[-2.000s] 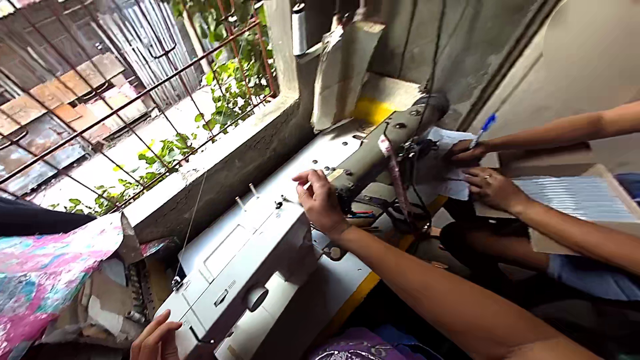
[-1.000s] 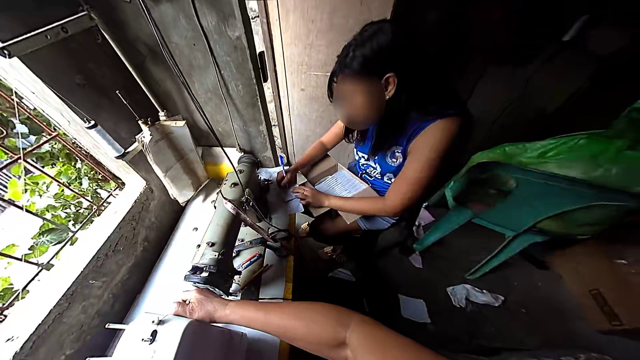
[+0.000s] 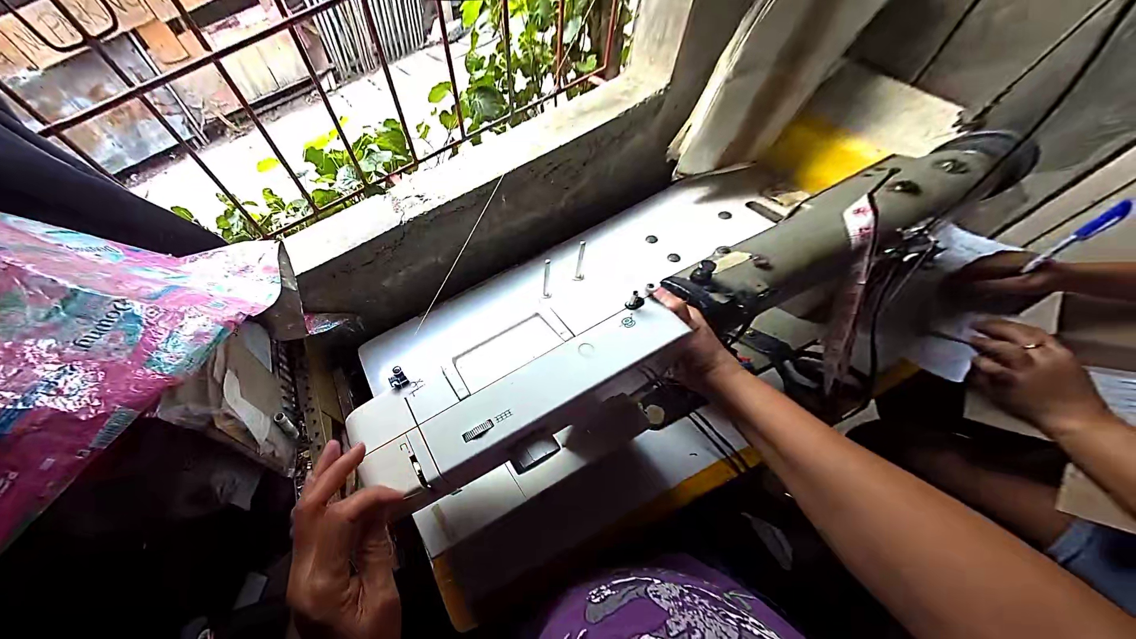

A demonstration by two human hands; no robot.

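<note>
A white sewing machine (image 3: pixel 550 373) stands on a white table with a yellow edge, seen from above, with two spool pins on its top. My right hand (image 3: pixel 701 351) rests against the machine's right end, near the handwheel side, its fingertips at the top edge; some of its fingers are hidden. Beside the left end, my left hand (image 3: pixel 346 541) is raised with fingers apart and thumb near the front corner, holding nothing. A thin thread (image 3: pixel 461 244) rises from the machine's left part toward the window. Right behind my right hand is an older green-grey sewing machine (image 3: pixel 816 222).
A barred window (image 3: pixel 399 169) with a concrete sill runs along the back. Pink printed plastic packaging (image 3: pixel 98 355) and cardboard lie at the left. At the right, another person's hands (image 3: pixel 1029 364) are over paper (image 3: pixel 950 346), one with a blue pen (image 3: pixel 1078 232). A tape measure (image 3: pixel 852 302) hangs from the older machine.
The view has swung from the other person back to the white machine, where it also was two seconds ago. My left hand is back in view. My right hand remains at the machine's right end.
</note>
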